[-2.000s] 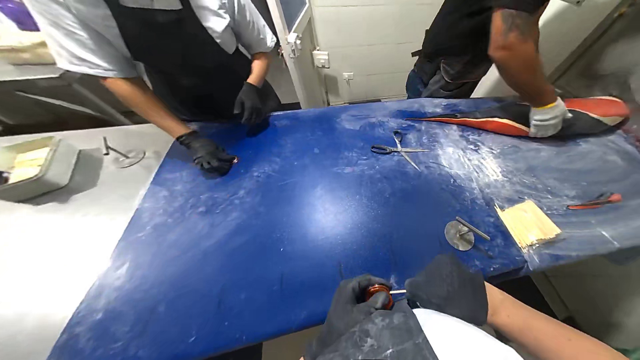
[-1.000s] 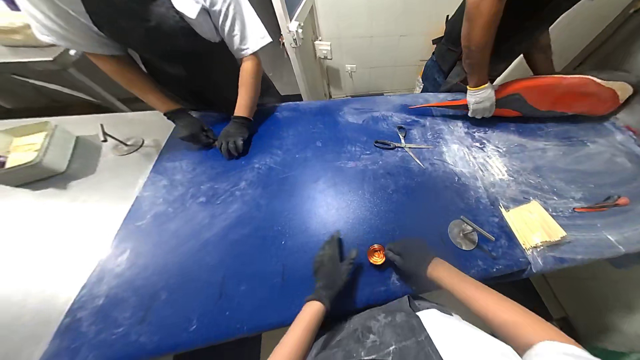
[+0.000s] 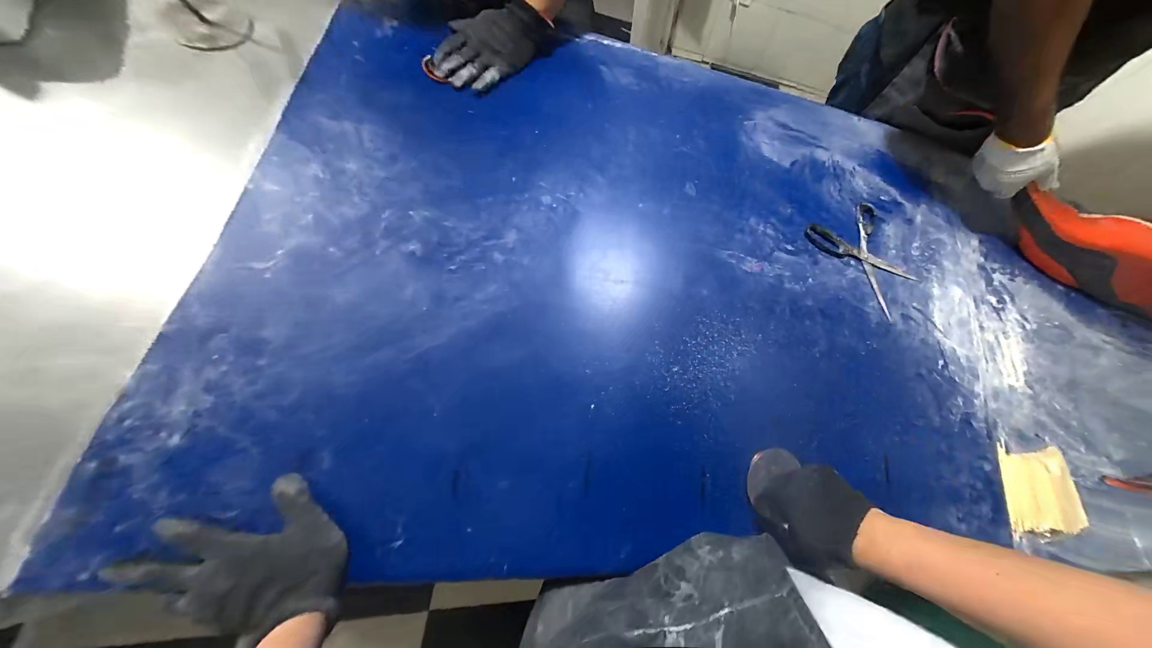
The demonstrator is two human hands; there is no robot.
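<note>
At the near left corner, my left hand (image 3: 261, 558), in a dark glove, is spread over the edge of the blue tabletop (image 3: 504, 360) with nothing in it. My right hand (image 3: 814, 513), also gloved, is low near the front edge, closed around a round flat grey tool (image 3: 772, 472), apparently the metal disc with a handle. A sliver of red shows at the disc's rim; what lies under it is hidden. Open black-handled scissors (image 3: 859, 252) lie on the right half of the blue surface.
A bundle of thin wooden sticks (image 3: 1042, 490) lies at right, near a red-handled tool (image 3: 1125, 484). A co-worker's dark-gloved hand (image 3: 495, 45) touches a small red piece at the far edge. Another's white-gloved hand (image 3: 1017, 166) holds a long red and black mass (image 3: 1102, 247).
My left hand has moved left, away from the small amber-red coil that lay between my hands. The disc tool has left its place beside the sticks. The view has come lower and closer.
</note>
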